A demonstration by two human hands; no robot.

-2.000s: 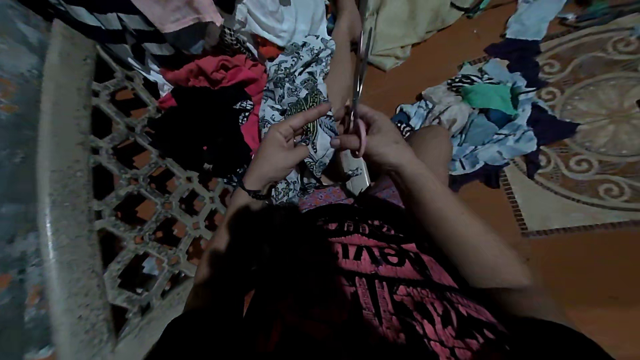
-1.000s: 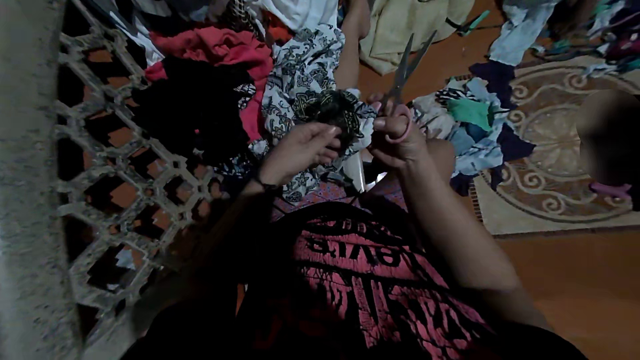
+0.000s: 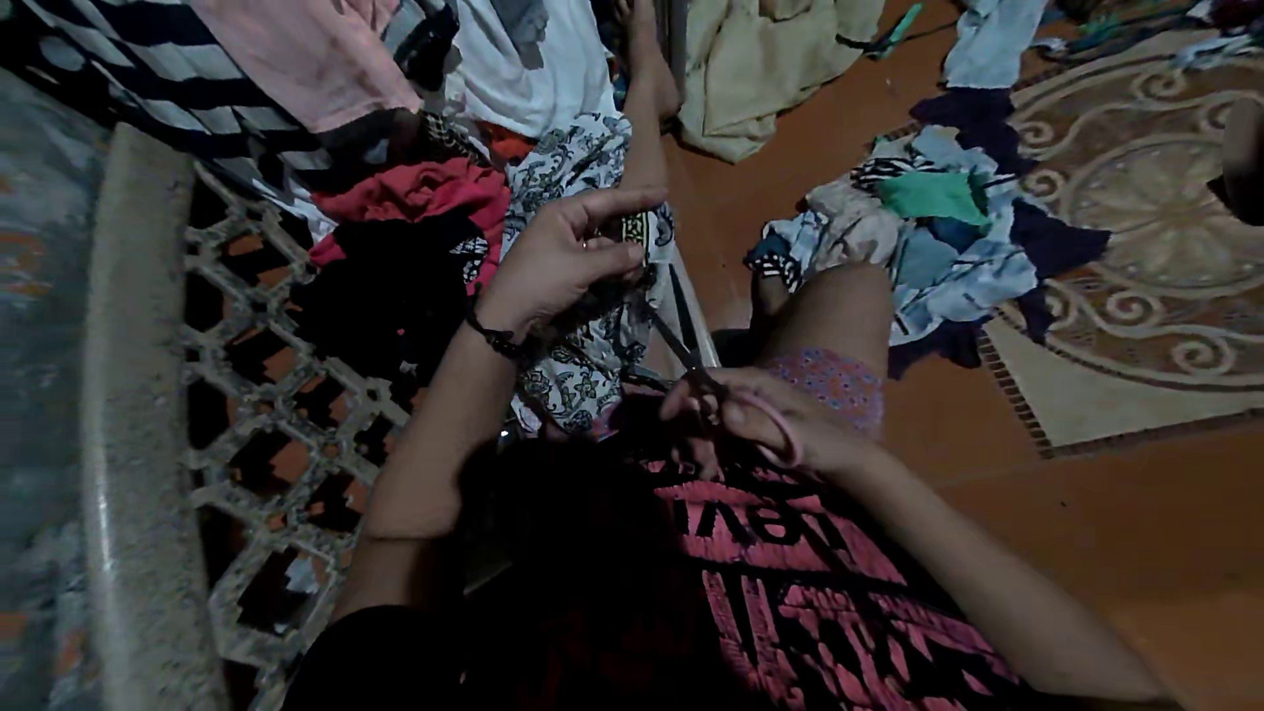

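Observation:
Pink-handled scissors [image 3: 696,370] are in my right hand [image 3: 765,420], low in front of my lap, blades parted and pointing up and left. My left hand [image 3: 568,257], with a dark bracelet at the wrist, pinches a patterned piece of fabric [image 3: 635,229] between thumb and fingers; its forefinger reaches out to the right. Under and beside this hand lies a black-and-white paisley cloth [image 3: 573,380], which runs upward past it. The blade tips are just below the held fabric; whether they touch it cannot be told.
A lattice railing [image 3: 326,444] curves along the left. Red cloth [image 3: 425,193], black cloth [image 3: 370,296] and a white garment [image 3: 533,74] are heaped ahead. Scraps [image 3: 928,237] lie on dark cloth on the right, by the patterned floor tiles [image 3: 1165,207]. Beige cloth [image 3: 760,79] lies ahead.
The scissors pointed up beside the fabric before; my right hand has lowered and they now point up and left. My left forefinger, curled a second ago, is extended.

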